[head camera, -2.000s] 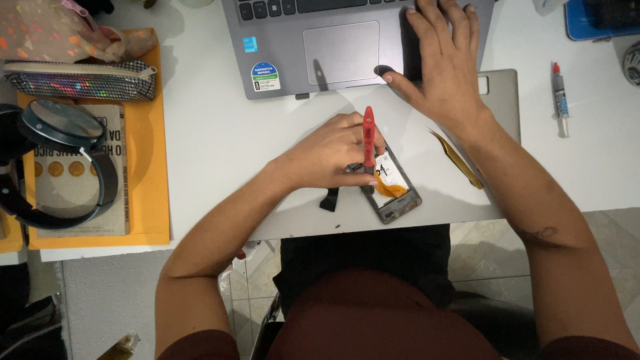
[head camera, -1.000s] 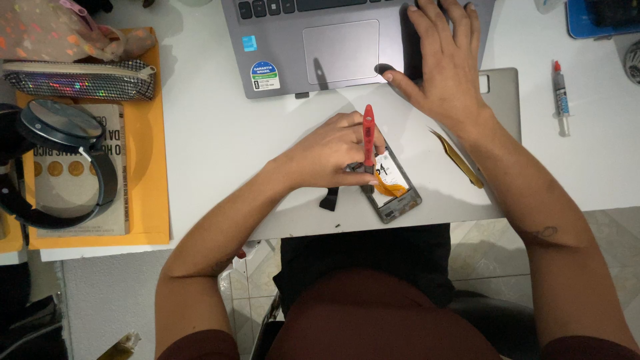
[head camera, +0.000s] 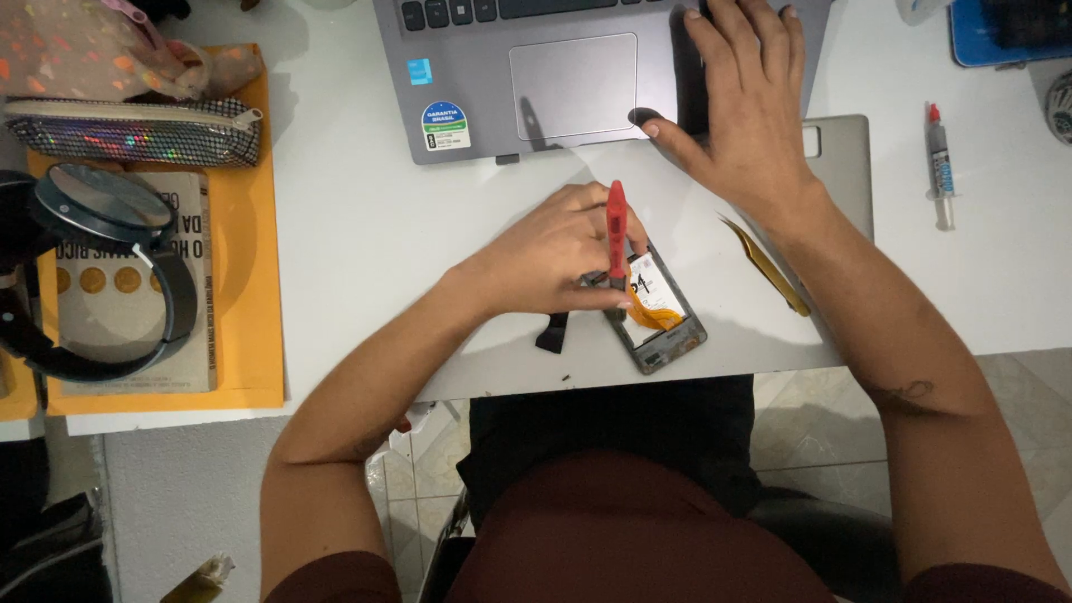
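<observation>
My left hand (head camera: 557, 251) rests over an opened phone (head camera: 662, 356) near the table's front edge, thumb and fingers around a tool with a red handle (head camera: 617, 222); whether it grips the tool or only rests against it is unclear. A white battery (head camera: 659, 289) and an orange flex cable (head camera: 653, 316) show in the phone. My right hand (head camera: 749, 109) lies spread with nothing in it, palm by the right side of a grey laptop (head camera: 469, 92), fingers over a dark flat object (head camera: 691, 84). Golden tweezers (head camera: 766, 266) lie beside my right forearm. Under my left hand is a small black piece (head camera: 551, 333).
A grey flat panel (head camera: 846, 167) lies under my right forearm. Further right are a syringe with a red cap (head camera: 940, 167) and a blue tray (head camera: 976, 38). At left, headphones (head camera: 180, 293), a book (head camera: 134, 327) and a zip pouch (head camera: 142, 130) lie on a yellow envelope (head camera: 251, 352).
</observation>
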